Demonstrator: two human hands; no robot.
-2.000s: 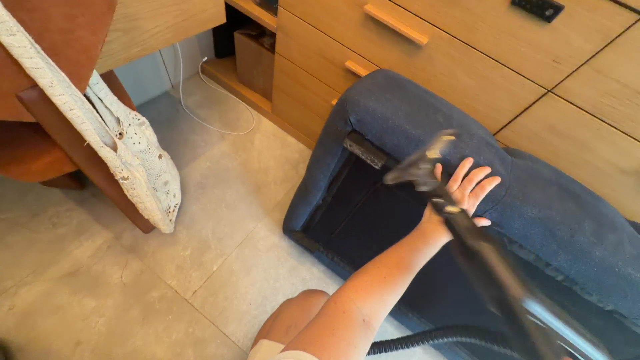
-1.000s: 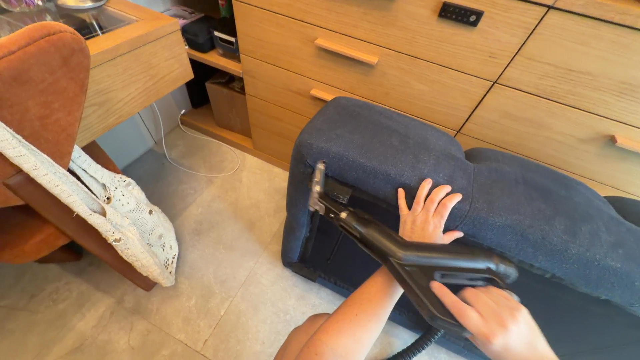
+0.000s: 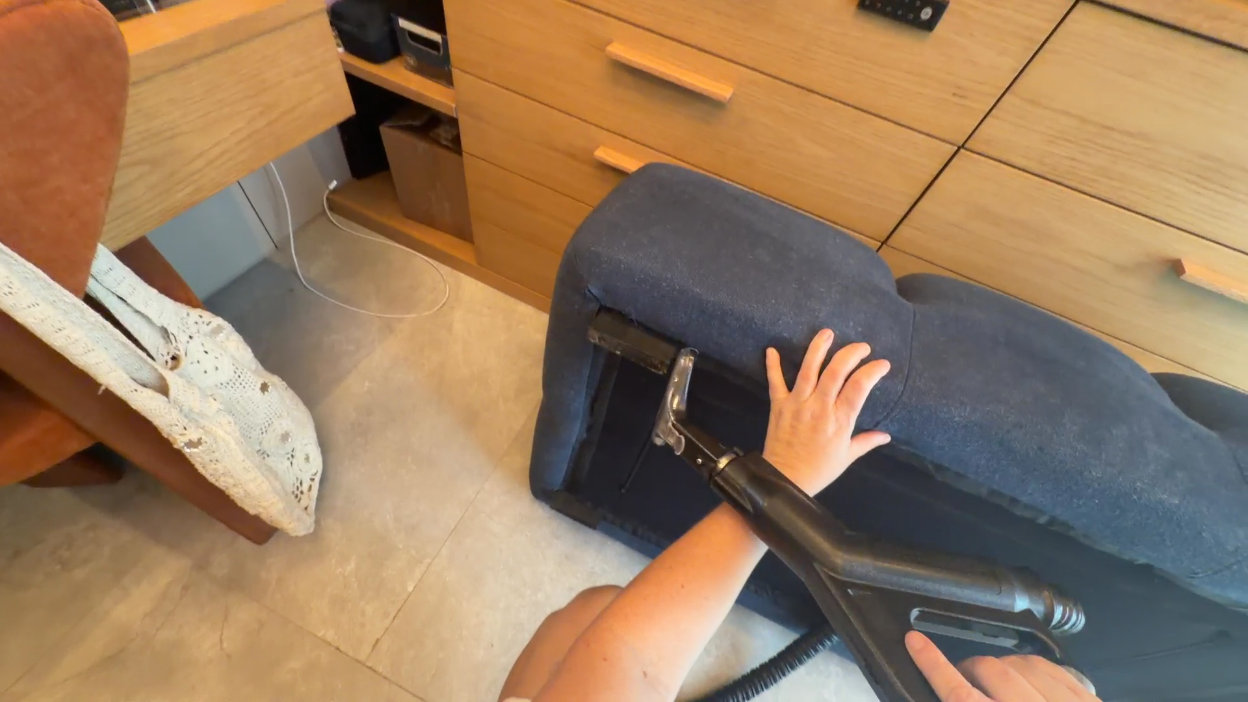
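A dark blue upholstered sofa point(image 3: 741, 244) lies tipped over, its black underside facing me. My left hand point(image 3: 817, 419) rests on the fabric near the lower edge, fingers spread, holding nothing. In my right hand point(image 3: 1004, 678), partly cut off by the bottom edge of the view, is the handle of a black upholstery cleaner wand point(image 3: 838, 546). Its clear nozzle point(image 3: 676, 400) is over the frame edge, beside a black foot point(image 3: 632, 339) of the sofa; whether they touch I cannot tell. The wand passes in front of my left wrist.
Wooden drawers point(image 3: 760, 117) stand right behind the sofa. At the left is a brown chair point(image 3: 58, 127) with a white crocheted bag point(image 3: 229, 409) hanging on it. A white cable point(image 3: 370, 314) lies on the tiled floor point(image 3: 390, 468). A black ribbed hose point(image 3: 770, 668) runs below the wand.
The nozzle was by the sofa's left corner one second ago and is now farther right, nearer my left hand. My left hand stays on the fabric.
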